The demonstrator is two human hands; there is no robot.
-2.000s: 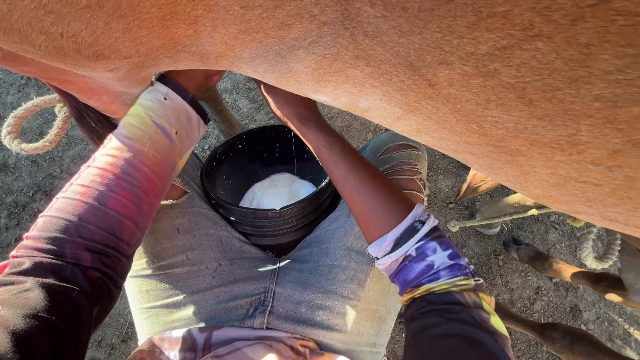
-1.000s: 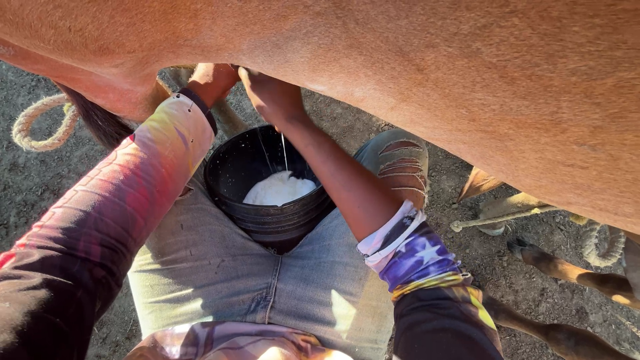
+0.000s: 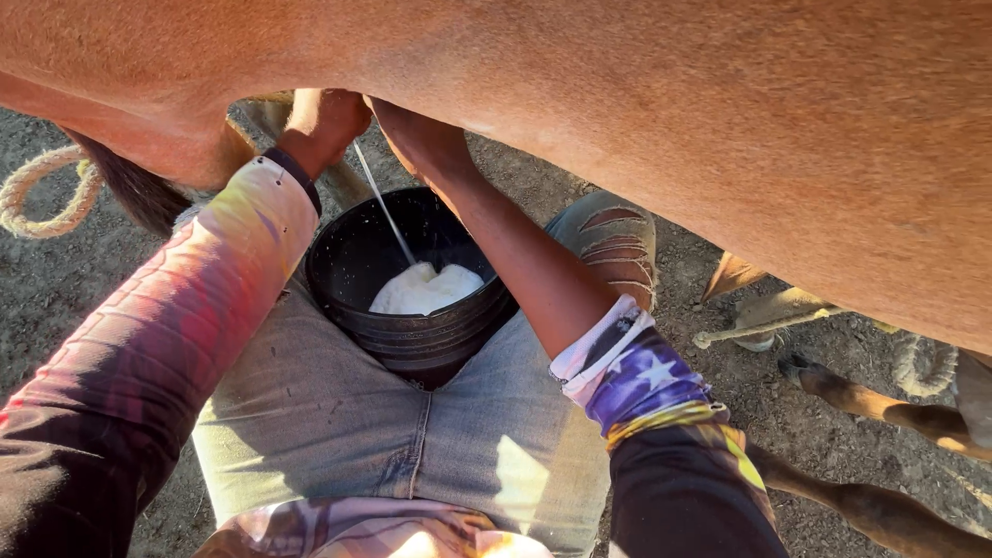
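Note:
Both my hands reach up under the belly of a reddish-brown animal (image 3: 659, 139). My left hand (image 3: 329, 124) is curled just below the hide, and a thin white stream of milk (image 3: 384, 205) runs down from beside it. My right hand (image 3: 422, 143) is right next to it, its fingers hidden behind the belly's edge; what it touches cannot be seen. Between my thighs sits a black ribbed bucket (image 3: 418, 333), tilted a little, with frothy white milk (image 3: 426, 289) in it. The stream lands at the back of the froth. The teats are out of sight.
A looped rope (image 3: 54, 225) hangs at the left by a dark tail (image 3: 128, 182). At the right, a thinner rope (image 3: 763, 325) crosses near a hoof, and another coil (image 3: 922, 364) lies beyond. Slender dark legs (image 3: 876, 508) of another animal extend over the dirt ground at lower right.
One second ago a stream fell from near my right hand; now it falls from beside my left. More of my left hand shows than two seconds ago.

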